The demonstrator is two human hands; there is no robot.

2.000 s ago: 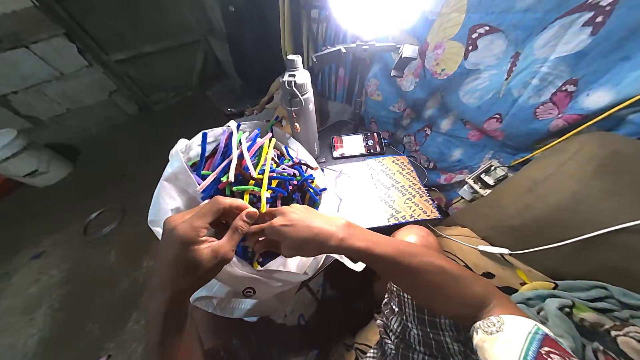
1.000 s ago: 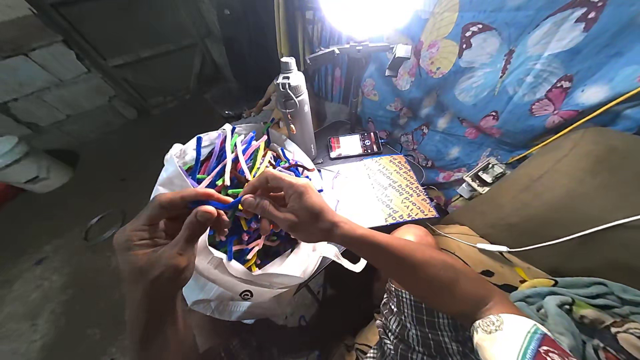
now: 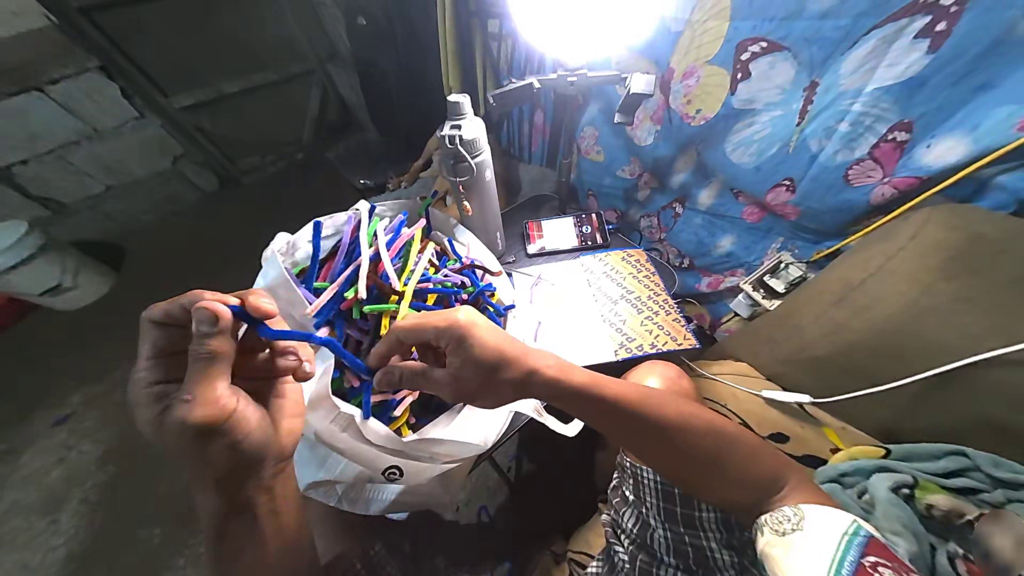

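A blue fuzzy stem, like a pipe cleaner (image 3: 296, 335), is stretched between my two hands. My left hand (image 3: 228, 368) pinches its left end between thumb and fingers, to the left of the white plastic bag (image 3: 376, 472). Over the bag's mouth, my right hand (image 3: 448, 356) has its thumb and index finger at the right end of the stem; whether they grip it tightly is hard to tell. Many short fuzzy stems (image 3: 376, 264) in blue, white, pink, yellow, green and purple fill the bag. Part of the pile is hidden behind my right hand.
Behind the bag stands a grey bottle (image 3: 476, 184). A phone (image 3: 566, 233) lies beyond an open notebook (image 3: 640, 304). A bright lamp (image 3: 584, 28) is above. A white cable (image 3: 904, 380) crosses at right, near a bluish blanket (image 3: 936, 480). A white bucket (image 3: 48, 268) stands at far left.
My hands have moved apart, my left hand going left and down. The blue stem now shows stretched between them. An orange or red piece seen at my left fingers one second ago is no longer visible there.
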